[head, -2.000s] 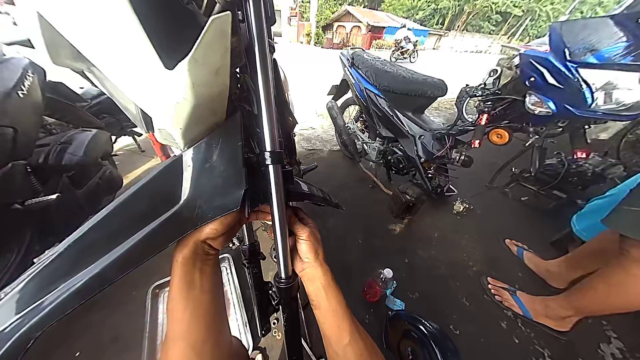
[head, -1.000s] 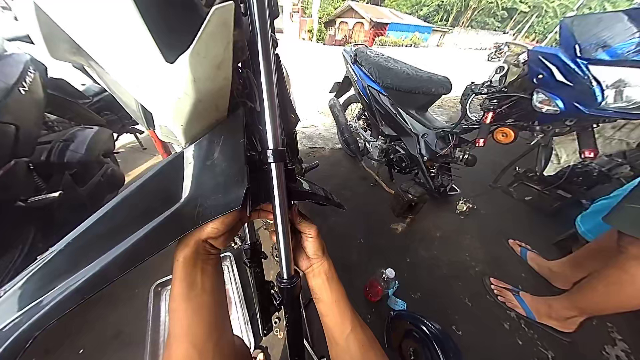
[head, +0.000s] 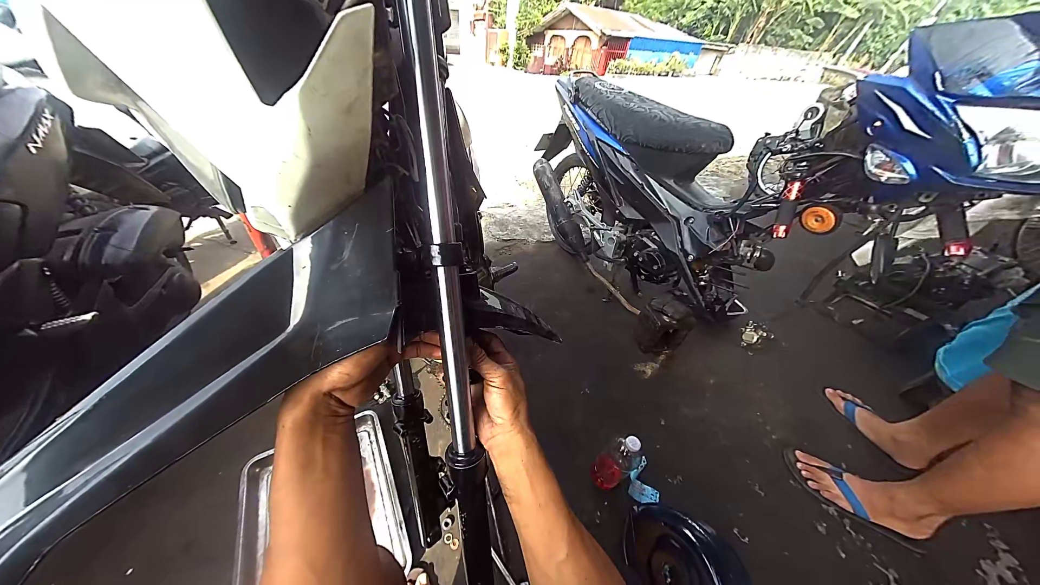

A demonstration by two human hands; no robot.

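Observation:
A chrome front fork tube of a motorcycle runs down between my arms. My left hand reaches under the lower edge of a dark gray plastic fairing panel, its fingers passing behind the fork tube. My right hand is raised just right of the same tube, fingers curled up below a black front fender. The fingertips of both hands are partly hidden by the tube and panel, so what they touch cannot be told. A second fork leg stands behind, between my forearms.
A metal tray lies on the ground at lower left. A bottle with red liquid and a dark round basin are at lower right. A person's sandaled feet are at right. Partly dismantled motorcycles stand beyond.

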